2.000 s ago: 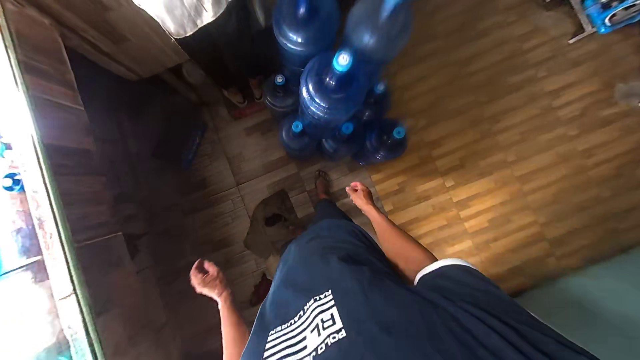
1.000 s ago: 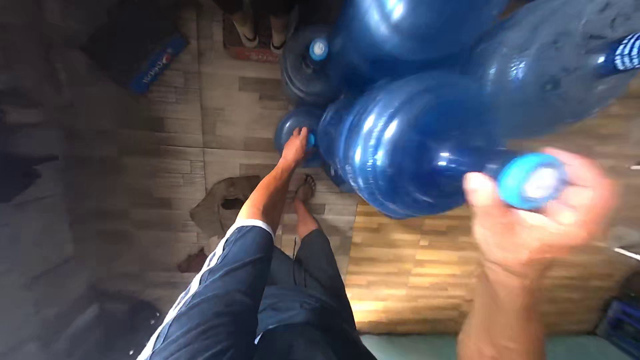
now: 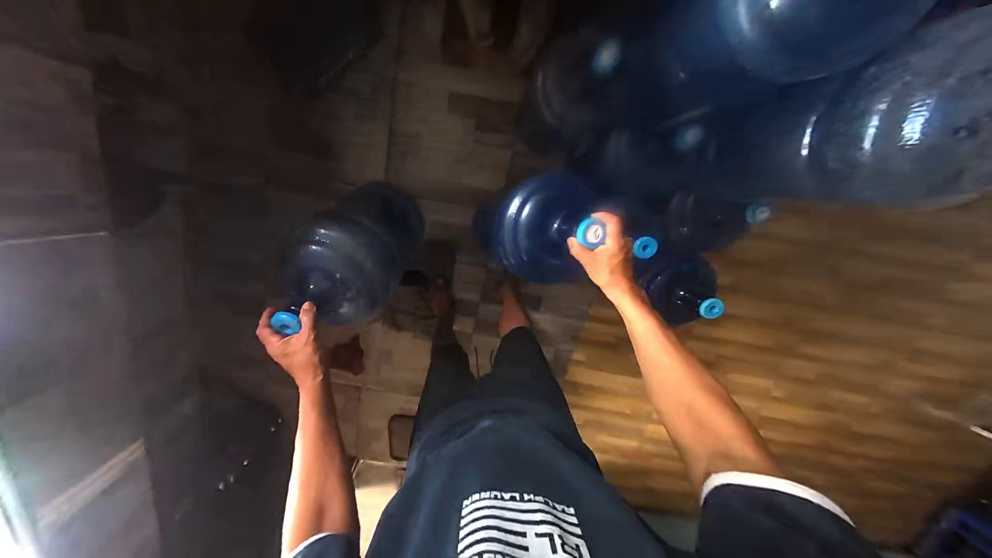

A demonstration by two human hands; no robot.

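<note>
My left hand (image 3: 294, 341) grips the neck of a large blue plastic water bottle (image 3: 349, 256) just under its light-blue cap; the bottle hangs tilted over the floor on the left. Around the neck of another blue water bottle (image 3: 539, 225), my right hand (image 3: 604, 252) is closed, with the round light-blue cap showing between thumb and fingers. Close beside that hand, partly hidden behind it, are more capped bottles, one of them (image 3: 678, 287) at the lower right of the group.
Big blue bottles (image 3: 876, 132) crowd the upper right, nearer the camera. A person's feet (image 3: 484, 23) show dimly at the top. A dark cloth (image 3: 345, 356) lies on the tiled floor, left of my legs. Wood-patterned flooring (image 3: 837, 333) extends on the right.
Both hands were without bottles two seconds ago. One second ago my left hand reached to a small-looking bottle's cap; now it holds a bottle out to the left. My right hand's bottle is lower, farther from the camera.
</note>
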